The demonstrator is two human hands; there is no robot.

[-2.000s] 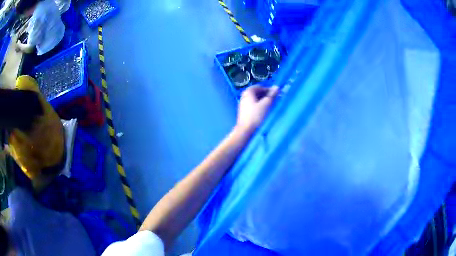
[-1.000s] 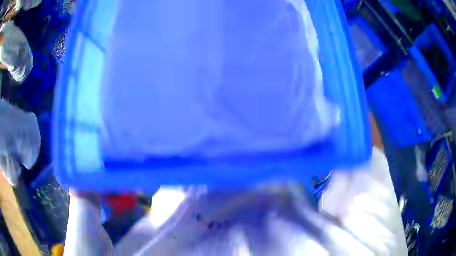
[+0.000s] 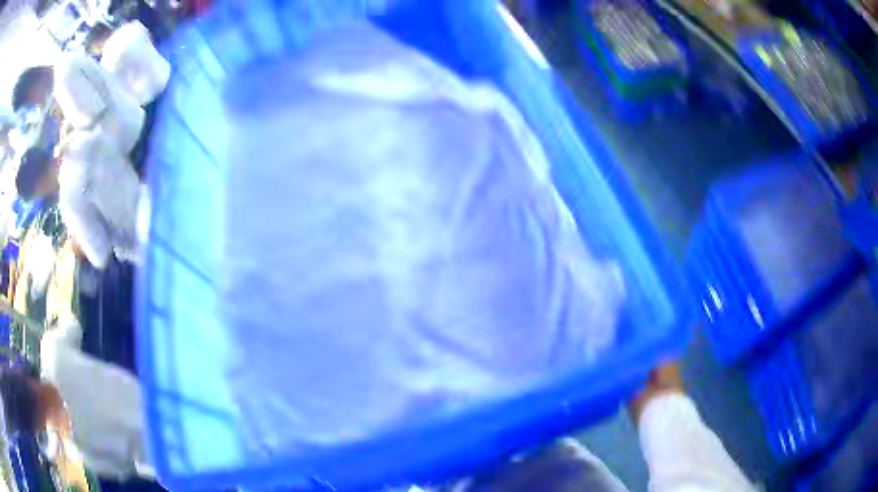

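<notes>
A blue solid-walled tote [image 3: 424, 447] fills the middle of the view, tilted and close to my body. A white wrinkled liner sheet [image 3: 385, 240] lies flat in its bottom; no parts show on it. My right hand [image 3: 661, 384] is at the tote's near right corner, holding it from outside and below; the fingers are mostly hidden by the rim. My left hand is not visible; the tote's left side covers that area.
Stacked blue totes [image 3: 741, 279] stand on the right. Bins of parts [image 3: 640, 43] lie at the upper right, with another bin [image 3: 809, 82] beyond. Several seated workers in white [image 3: 91, 192] line the left side. Grey floor [image 3: 616, 447] shows beyond the tote.
The tote has swung from the right side to in front of me and now shows more of its far end. The surroundings have turned; the workers are now on the left and the stacks on the right.
</notes>
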